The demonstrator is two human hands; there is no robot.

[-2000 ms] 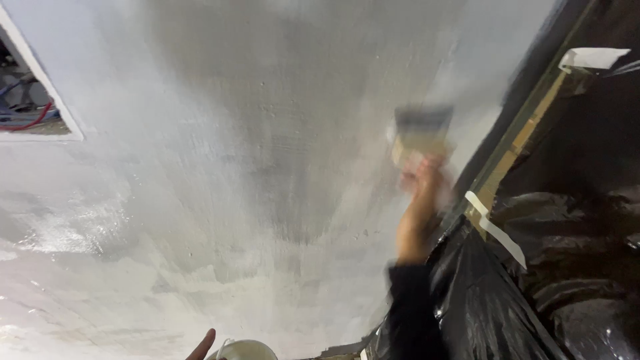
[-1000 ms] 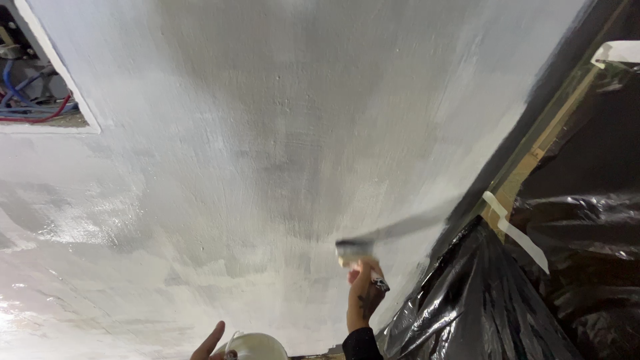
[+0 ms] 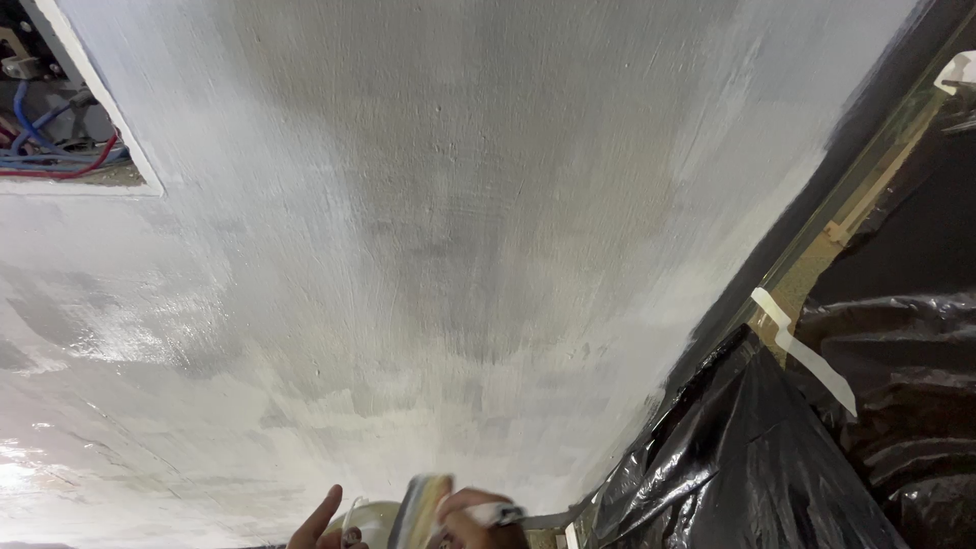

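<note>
At the bottom edge of the head view, my right hand (image 3: pixel 482 520) grips a wide flat paintbrush (image 3: pixel 421 512), which is tilted over a pale round paint container (image 3: pixel 372 520). Beside the container's left side is my left hand (image 3: pixel 324 524), its thumb raised and its fingers partly hidden, holding the container. Above both hands spreads a painted surface (image 3: pixel 473 252) with streaky grey and whitish strokes and a wet sheen at left.
At the upper left, a white-edged opening (image 3: pixel 137 164) holds blue and red wires (image 3: pixel 57 149). Black plastic sheeting (image 3: pixel 732 457) hangs along the right side, with a strip of pale masking tape (image 3: pixel 804 351) at its top. A dark band (image 3: pixel 801 191) borders the painted surface.
My right hand and the brush have come down from the painted surface to the container at the bottom. My left hand stays by the container.
</note>
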